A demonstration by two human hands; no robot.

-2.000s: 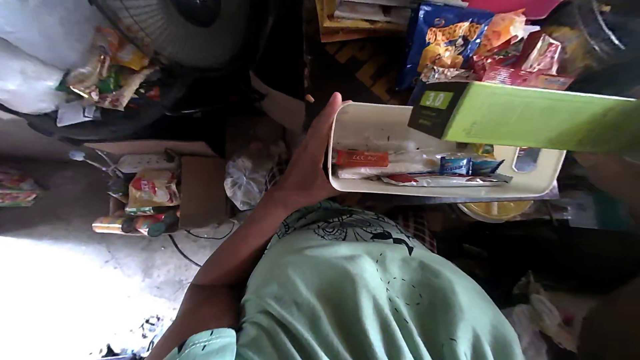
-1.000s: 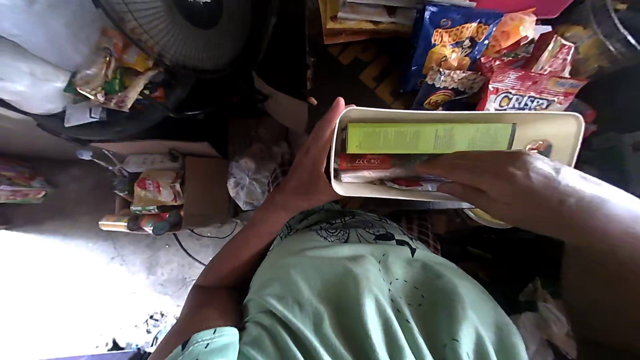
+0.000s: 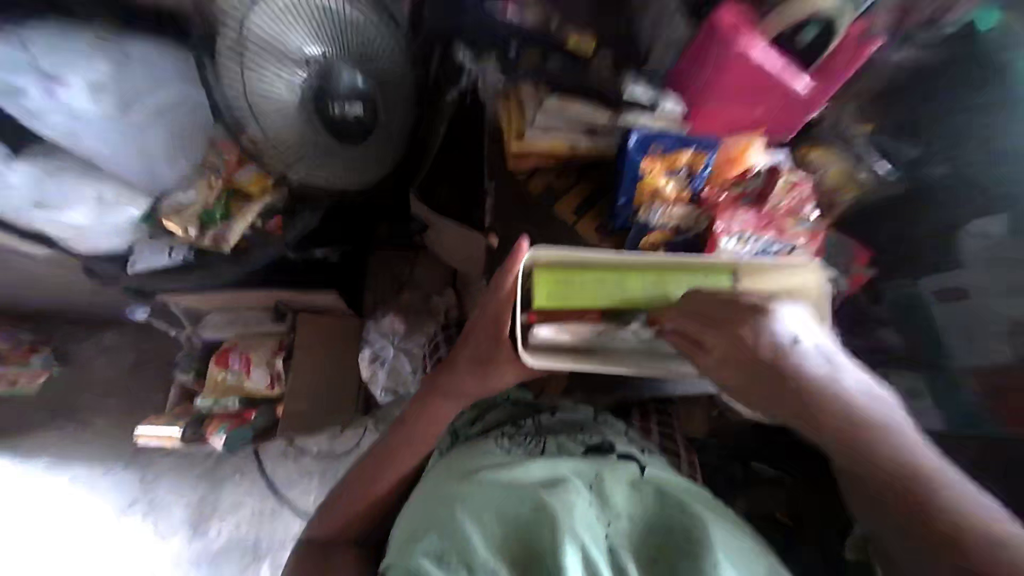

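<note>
A cream rectangular plastic container lies across the front of my body, open side toward me. My left hand grips its left end, thumb along the rim. Inside, a green box rests along the far wall. Beside it are a red packet and a whitish wrapped item. My right hand reaches into the container over these items, its fingertips bent down. Blur and the hand itself hide whether the fingers hold anything.
Past the container lie a blue snack packet, red snack packets and a pink basket or bag. At upper left stands a fan. A cardboard box with packets sits on the left, near a clear plastic bag.
Two seconds ago the green box was above the container's right part; one second ago it lay inside, where it still is. My right hand has stayed over the container since then.
</note>
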